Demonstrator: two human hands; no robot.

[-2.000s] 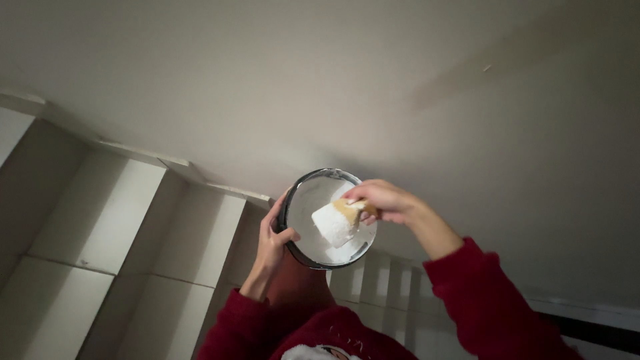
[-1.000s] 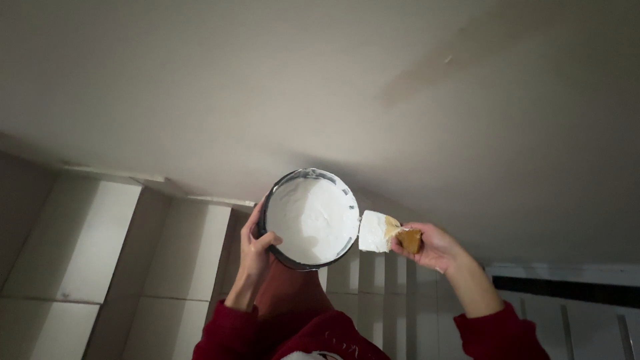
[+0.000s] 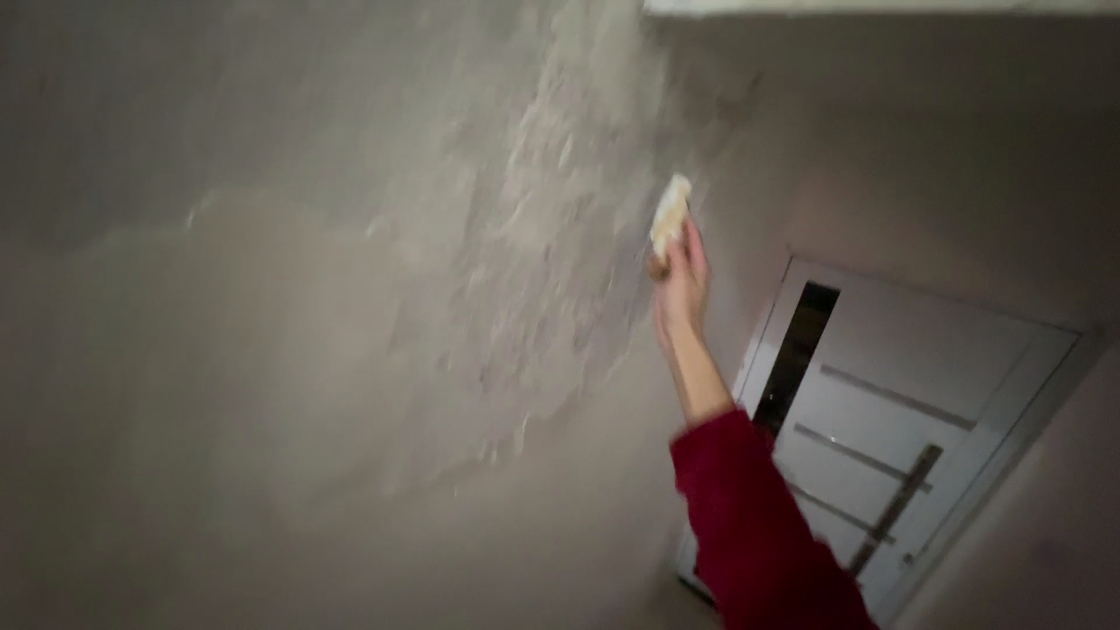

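Note:
Raised up against the wall, my right hand (image 3: 684, 284) grips a paint brush (image 3: 670, 219) by its handle. White paint coats the brush's bristles, which point upward and lie at or very close to the wall surface (image 3: 542, 254); whether they touch it I cannot tell. That part of the wall is rough and uneven, with raised, peeling edges around it. A dark red sleeve covers my right forearm. My left hand and the round container of white paint are out of the picture.
A light door (image 3: 892, 385) with a dark narrow glass panel, horizontal strips and a long bar handle (image 3: 897, 507) stands at the lower right, tilted in view. A pale ledge (image 3: 875, 7) runs along the top right.
The view has swung up from the stairs and paint container to the rough wall. My right hand has moved from beside the container to the wall, still holding the brush.

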